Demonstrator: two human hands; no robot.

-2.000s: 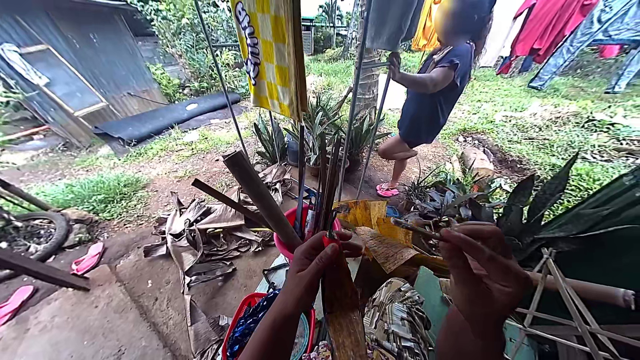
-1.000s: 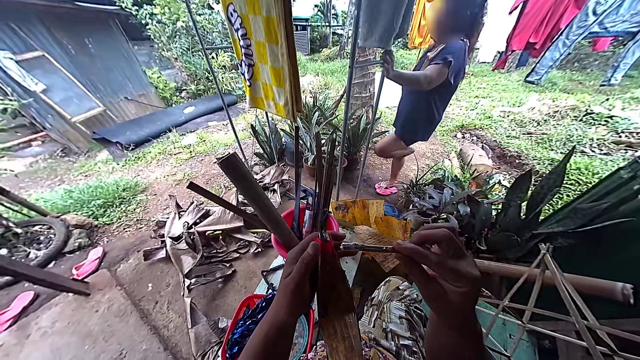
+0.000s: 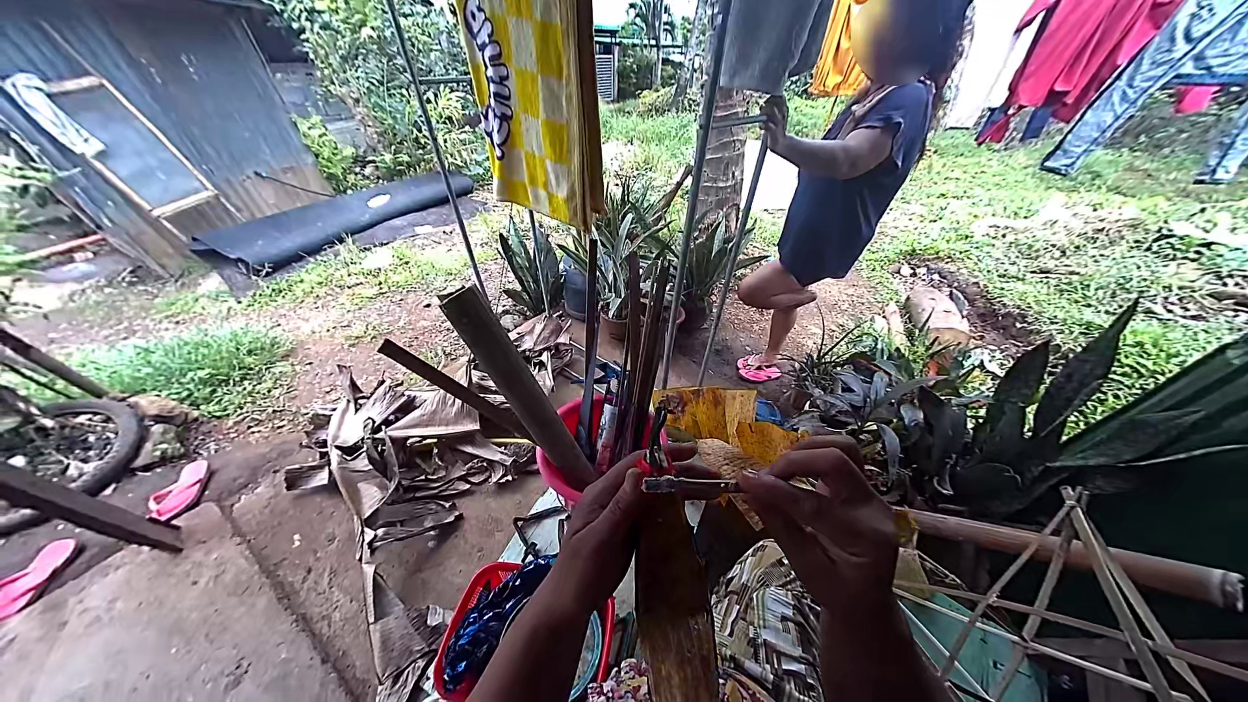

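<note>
My left hand (image 3: 609, 512) pinches the upper end of a long brown dried leaf strip (image 3: 673, 595), which hangs down toward my lap. Something small and red shows at its fingertips, with a dark pointed tip above it; what it is I cannot tell. Between the fingers of my right hand (image 3: 829, 517) is a thin stick-like tool (image 3: 690, 485), its pale end touching or just in front of the left fingertips. Behind the hands, a pink bucket (image 3: 554, 458) holds sticks and a thick bamboo piece (image 3: 512, 380).
A red basket (image 3: 478, 585) with blue shiny material sits lower left. Dried leaves (image 3: 390, 439) litter the ground. Bamboo sticks (image 3: 1082, 546) and a bamboo pole (image 3: 1072, 551) lie at right. A person (image 3: 848, 185) stands beyond, one hand on a metal rack hung with clothes.
My right hand has come in toward the left, bringing the thin tool from apart to the left fingertips. The left hand keeps its hold on the leaf strip.
</note>
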